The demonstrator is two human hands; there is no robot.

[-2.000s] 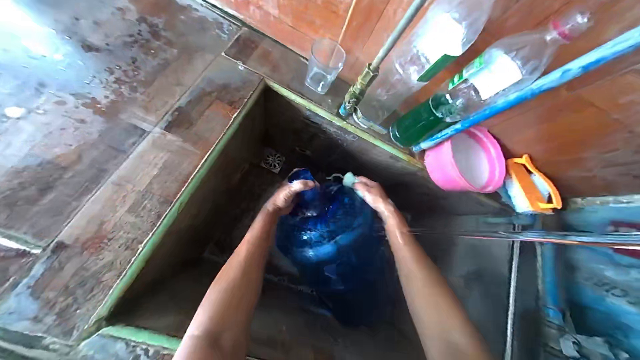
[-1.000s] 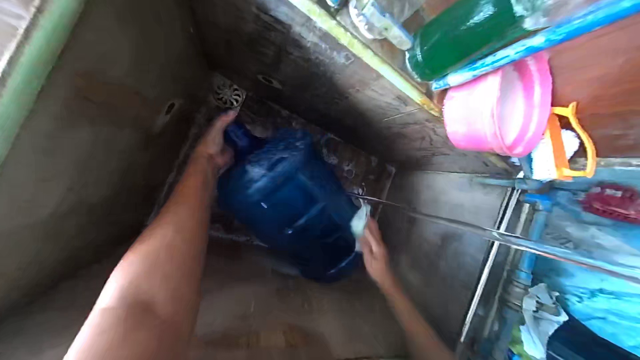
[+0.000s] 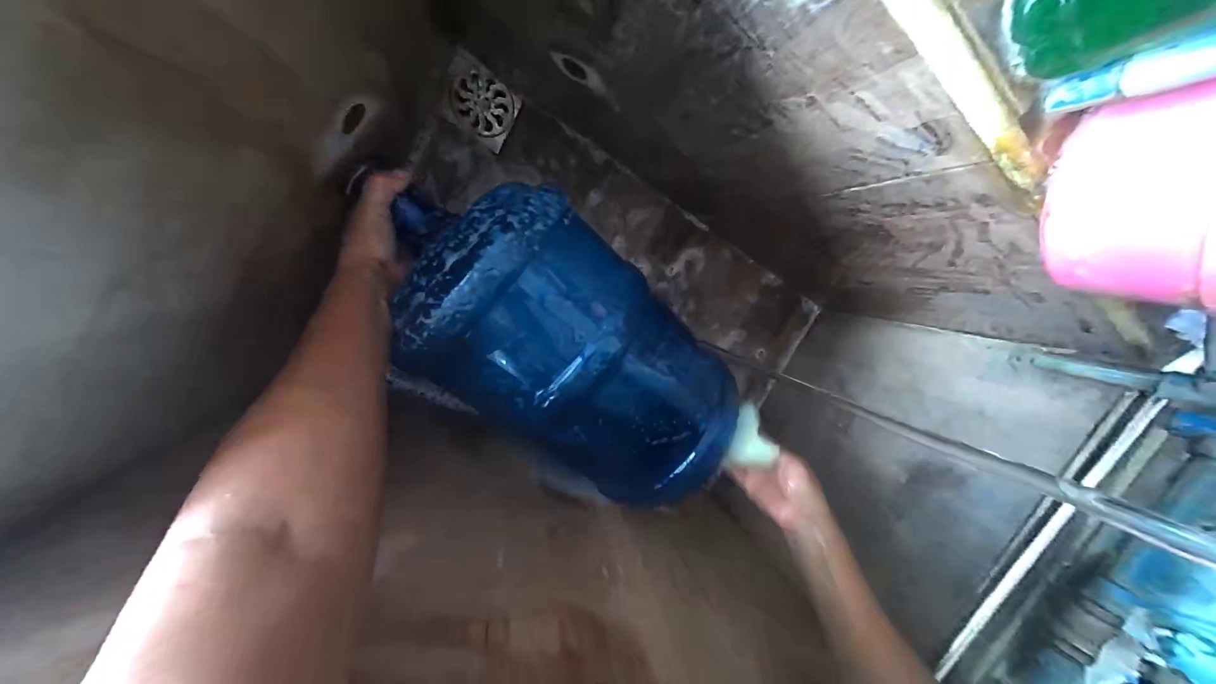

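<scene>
A large blue plastic water jug (image 3: 570,342) lies tilted in the tiled basin, neck toward the upper left and base toward the lower right. My left hand (image 3: 380,223) grips it by the neck, with the fingers mostly hidden behind. White foam or water streaks coat the jug's shoulder. At the base, my right hand (image 3: 781,484) holds a pale green sponge (image 3: 749,439) against the bottom edge.
A round metal drain grate (image 3: 484,103) is set in the basin floor, near holes in the walls. Along the ledge at upper right are a bottle of green liquid (image 3: 1092,33) and a pink plastic tub (image 3: 1130,195). A thin pipe or hose (image 3: 950,442) crosses at right.
The jug has gone from neck-up between both hands to lying aslant, its neck in my left hand. My right hand has moved from near the neck to the base. The view has come closer.
</scene>
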